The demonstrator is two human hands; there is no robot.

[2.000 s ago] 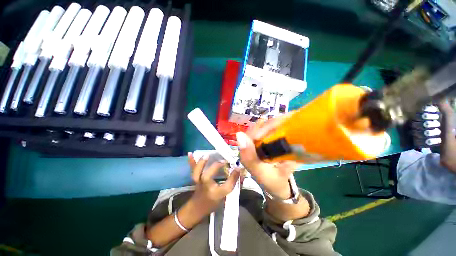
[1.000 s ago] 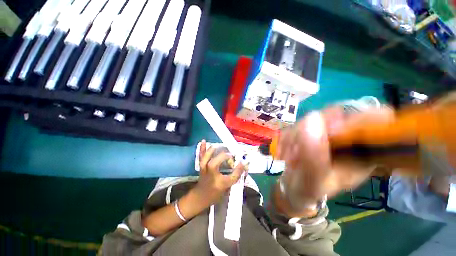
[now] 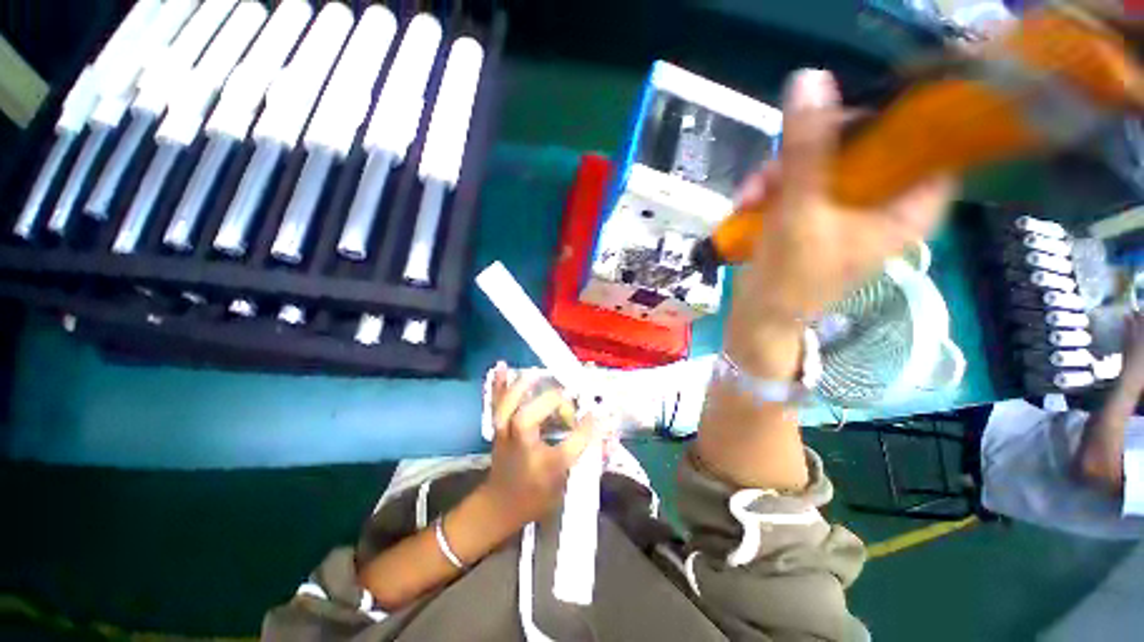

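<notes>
My left hand (image 3: 537, 433) holds the hub of a white tripod stand (image 3: 578, 517) over my lap, at the bench's near edge. Its flat white legs are spread; one points up-left and one points down over my lap. My right hand (image 3: 834, 232), slightly blurred, is closed around an orange electric screwdriver (image 3: 935, 132). The screwdriver's dark front is at the front mechanism of the white and blue screw feeder (image 3: 665, 232). Whether the bit touches it, I cannot tell. The feeder stands on a red base (image 3: 624, 336).
Black foam trays (image 3: 376, 286) with rows of white and silver closed stands lie at left. A desk fan (image 3: 878, 336) stands right of the feeder. A neighbouring black tray (image 3: 1022, 314) and a person's arm and sleeve (image 3: 1054, 458) are at far right.
My right hand has carried the screwdriver from the hub, out to the right, then up and forward to the feeder's front. My left hand still holds the stand. The view has shifted slightly.
</notes>
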